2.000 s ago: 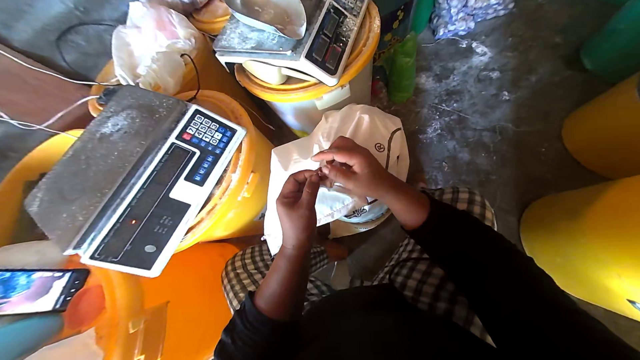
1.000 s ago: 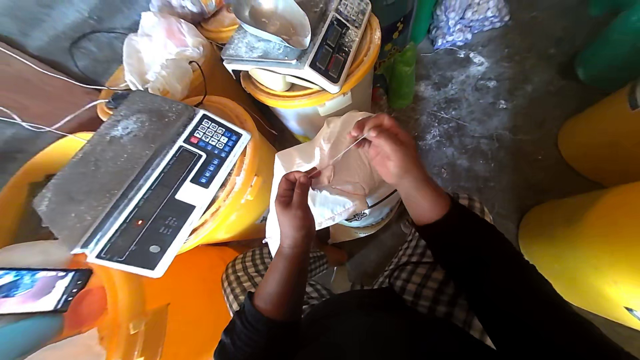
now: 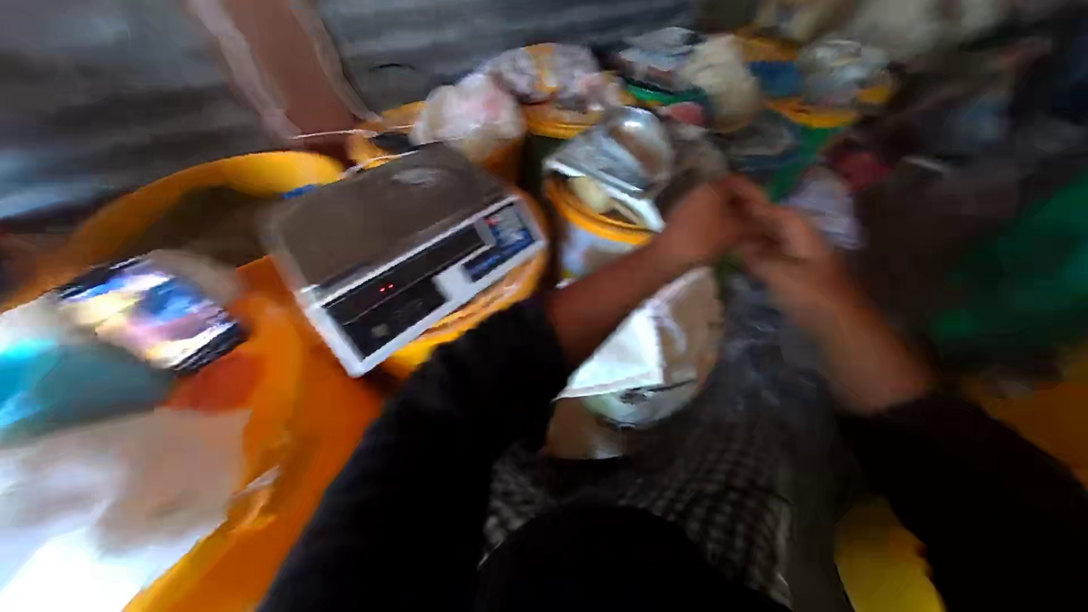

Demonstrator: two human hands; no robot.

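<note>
Both hands are raised close together in front of me, blurred by motion. My left hand [image 3: 705,223] touches or nearly touches my right hand [image 3: 786,242]; whether anything is between the fingers cannot be made out. Below them a white plastic bag [image 3: 625,357] lies over a round container [image 3: 642,404] near my knees. To the left, a digital scale [image 3: 425,280] with a flat metal plate and small red lit digits rests tilted on a yellow bucket. Behind it, a metal scoop [image 3: 633,144] sits on a second scale, over a white bucket with a yellow rim [image 3: 586,212].
A lit phone [image 3: 153,314] lies at the left by a large orange tub [image 3: 314,408]. Filled plastic bags [image 3: 472,115] stand on buckets at the back. A green container [image 3: 1020,272] is at the right, with a yellow one [image 3: 888,561] at lower right.
The view has swung up and blurred. My hands, apart with a thin strand stretched between them one second ago, are now together and raised farther forward, beyond the white bag.
</note>
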